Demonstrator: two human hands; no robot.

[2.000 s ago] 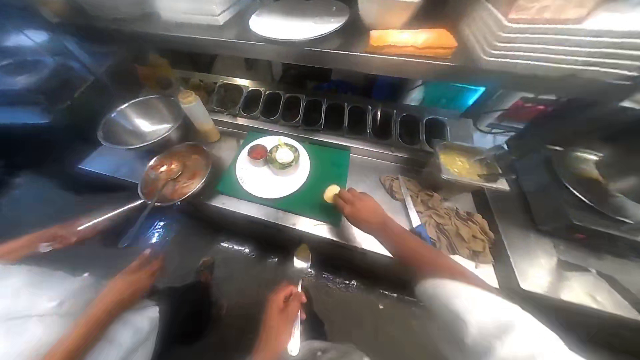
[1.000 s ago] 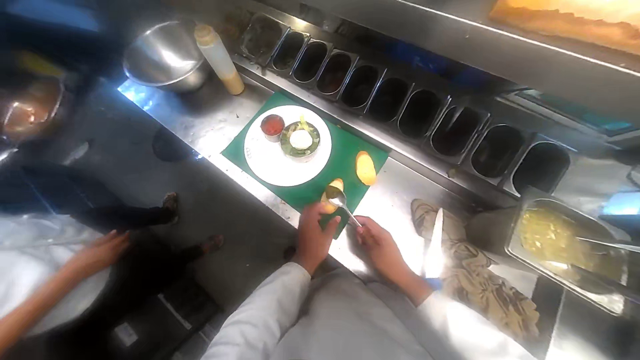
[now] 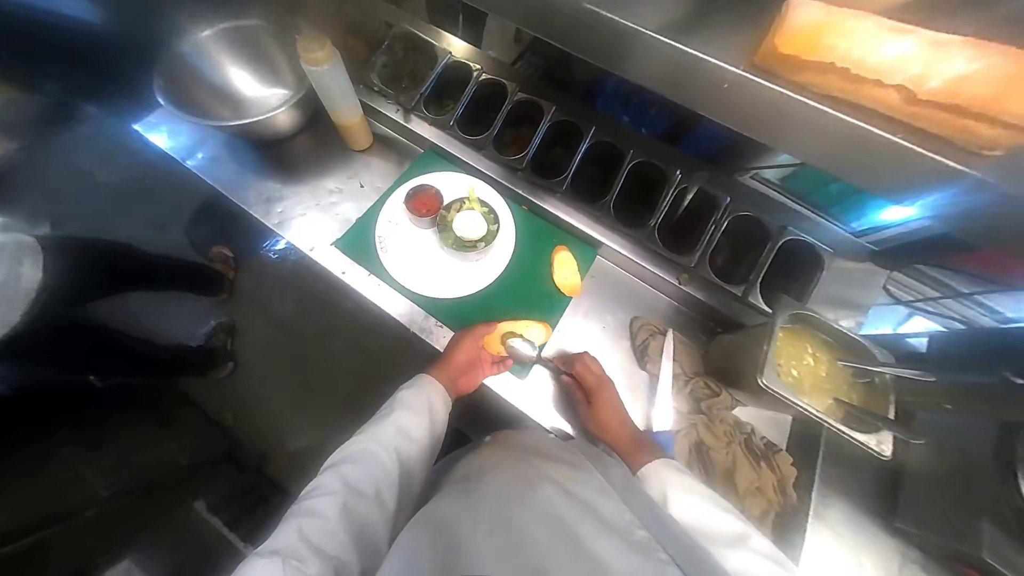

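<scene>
My left hand (image 3: 468,360) holds an oval slice of bread (image 3: 498,338) at the near corner of a green cutting board (image 3: 532,232). With my right hand (image 3: 590,392) I grip a metal spoon (image 3: 522,349), its bowl against the top of the slice. Another slice of bread (image 3: 566,270) lies on the board's right side. A round white plate (image 3: 424,268) on the board carries a small metal cup of red sauce (image 3: 423,202) and a metal bowl of greens (image 3: 458,242) topped with something white and round.
Metal inserts (image 3: 596,170) line the counter's back. A steel mixing bowl (image 3: 232,80) and squeeze bottle (image 3: 336,92) stand at left. At right are a knife (image 3: 664,384), a brown cloth (image 3: 732,448) and a pan of yellow food (image 3: 808,364). Another person's legs (image 3: 120,288) show at left.
Two seconds ago my left hand held the spoon below the counter and my right hand held a bread slice on the board. Now the left hand holds bread and the right the spoon. The view has shifted.
</scene>
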